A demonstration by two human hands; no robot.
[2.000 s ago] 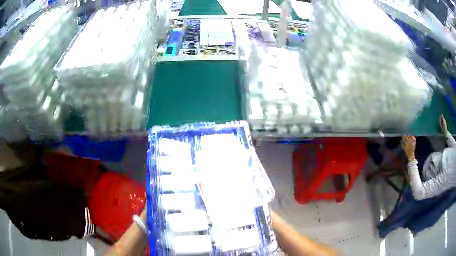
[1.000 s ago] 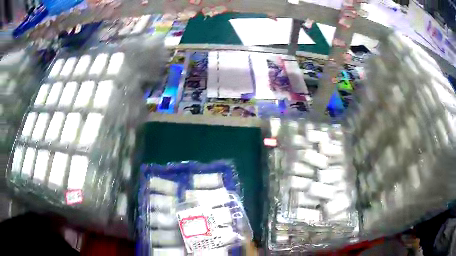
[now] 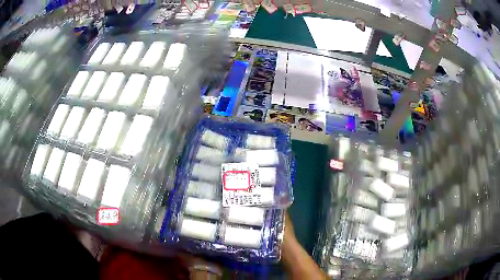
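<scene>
A blue tray (image 3: 283, 134) with rows of rounded white pieces is tilted above the green bench top. A small clear tray or cover (image 3: 282, 191) lies on its right part, with a white card with red box print (image 3: 241, 185). My right hand (image 3: 296, 254) is at the tray's lower right edge and holds it; the fingertips are hidden. A blurred patch at the bottom edge, under the tray, may be my left wrist; the left fingers are not visible.
A tall stack of clear trays with white pieces (image 3: 96, 128) stands left, red-tagged in front. A lower stack with loose white pieces (image 3: 378, 202) is right, beside a taller blurred stack (image 3: 466, 164). Printed sheets (image 3: 323, 85) lie behind, under a grey shelf edge. Something red shows below.
The blue tray has gone from in front of the bench to over it, between the stacks. The view has moved closer and turned, and more of the tray now shows than one second ago.
</scene>
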